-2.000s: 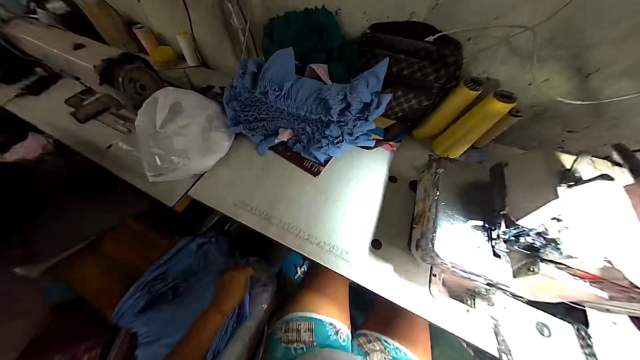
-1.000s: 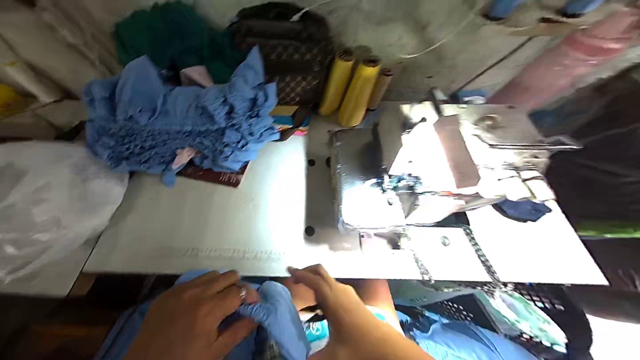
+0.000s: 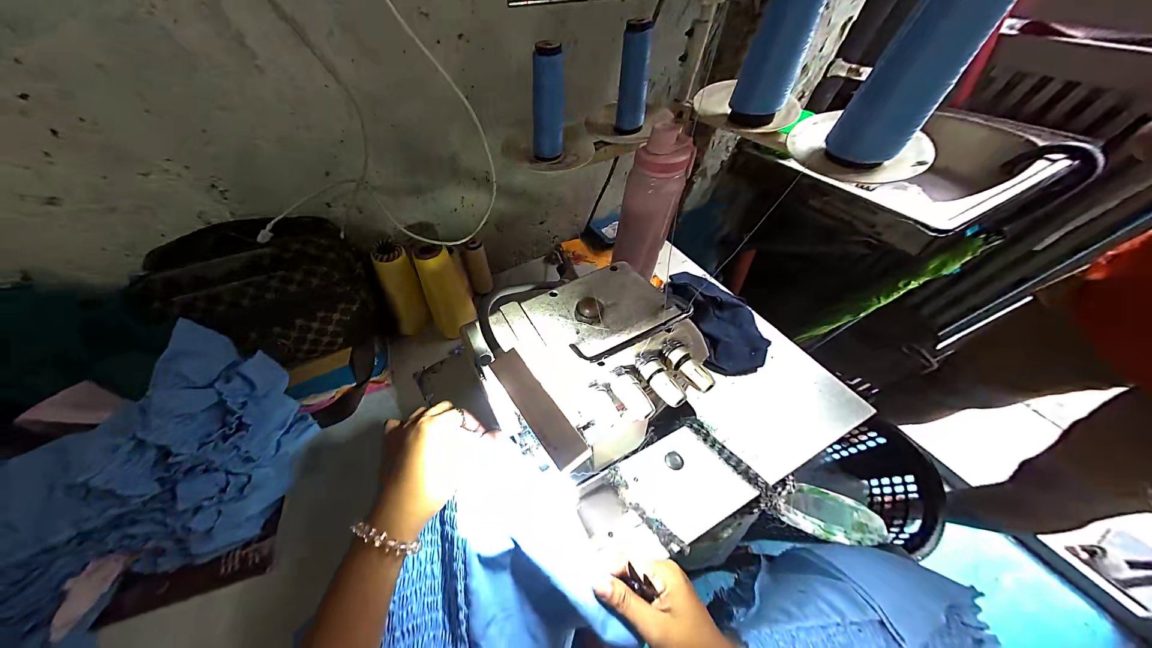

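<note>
Blue shirred fabric (image 3: 504, 576) spreads between my hands at the front of an overlock sewing machine (image 3: 576, 351), its upper part washed out by the lamp. My left hand (image 3: 427, 472), with a beaded bracelet on the wrist, grips the fabric's far edge just left of the needle area. Lower right, my right hand (image 3: 661, 598) pinches the fabric's near edge and also has a small dark tool, perhaps thread snips (image 3: 639, 583), in its fingers. More blue fabric (image 3: 846, 594) hangs at the lower right.
Ruffled blue garments (image 3: 207, 432) lie left of the machine, before a patterned bag (image 3: 297, 288) and yellow thread cones (image 3: 441, 288). Behind the machine stand a pink bottle (image 3: 650, 202) and blue thread cones (image 3: 909, 81). A navy cloth (image 3: 724, 324) and a black basket (image 3: 900, 486) are at the right.
The view has swung right and closer to the machine. My hands, low at the table's front edge one second ago, are now up at the machine with the blue fabric stretched between them.
</note>
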